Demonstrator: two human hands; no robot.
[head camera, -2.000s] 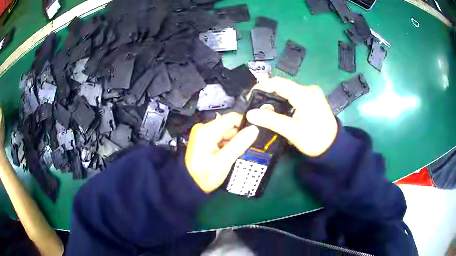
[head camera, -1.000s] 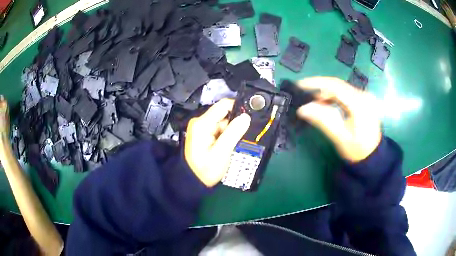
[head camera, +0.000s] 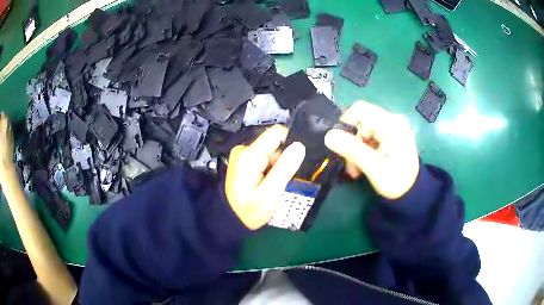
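My left hand (head camera: 260, 179) grips a black phone housing (head camera: 316, 205) by its left side, tilted in front of me. The keypad board (head camera: 293, 209), white with rows of dots, shows at its lower end, with a blue band above it. An orange flex cable (head camera: 320, 171) shows just above that. A dark inner plate (head camera: 314, 124) covers the upper half of the housing. My right hand (head camera: 377, 146) holds this plate at its right edge between thumb and fingers. Whether the plate lies flat in the housing cannot be told. The silver disc is hidden.
A large heap of dark plates (head camera: 143, 77) covers the left of the green table (head camera: 477, 161). Single plates (head camera: 359, 64) lie at the back right. Another person's arm (head camera: 27, 226) is at the far left. A pale strip (head camera: 59, 31) crosses the upper left.
My right hand has come back left from beside the phone, with a dark plate now over its upper half. The silver disc is now covered. The phone has shifted slightly.
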